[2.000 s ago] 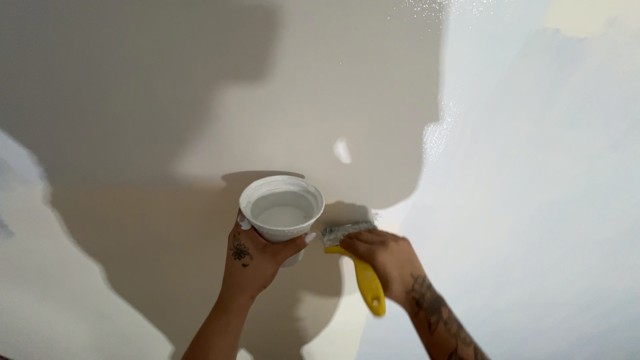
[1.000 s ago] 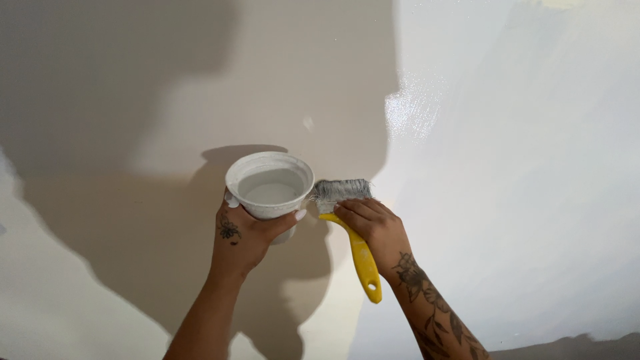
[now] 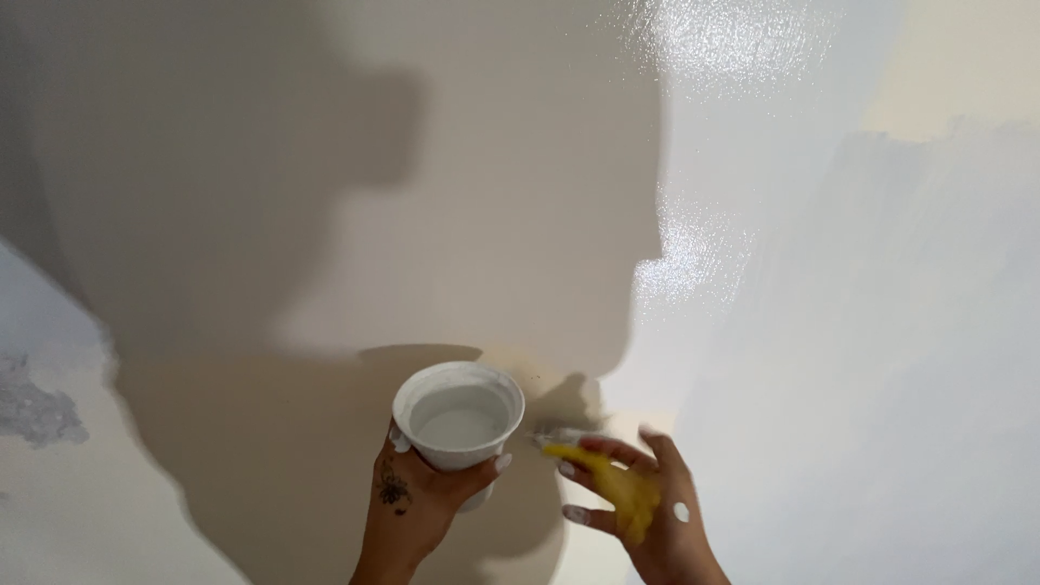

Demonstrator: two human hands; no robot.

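Observation:
My left hand is wrapped around a white paint cup, its thumb on the near side. Pale grey paint or liquid shows inside the cup. To the right of the cup, my right hand holds a paintbrush by its yellow handle; the fingers are spread around it and the brush is blurred by motion. The bristles point up and left, close to the cup's rim, but whether they touch the wall is unclear. A white paint spot marks my right hand.
A painted wall fills the view, with pale blue, grey and cream areas. Glossy, wet-looking patches catch the light right of centre. A large shadow lies over the left and middle. A darker grey patch shows at the left edge.
My right hand has turned and its fingers have spread on the brush, where before they gripped it near the bristles with the back of the hand showing. The cup stays in my left hand.

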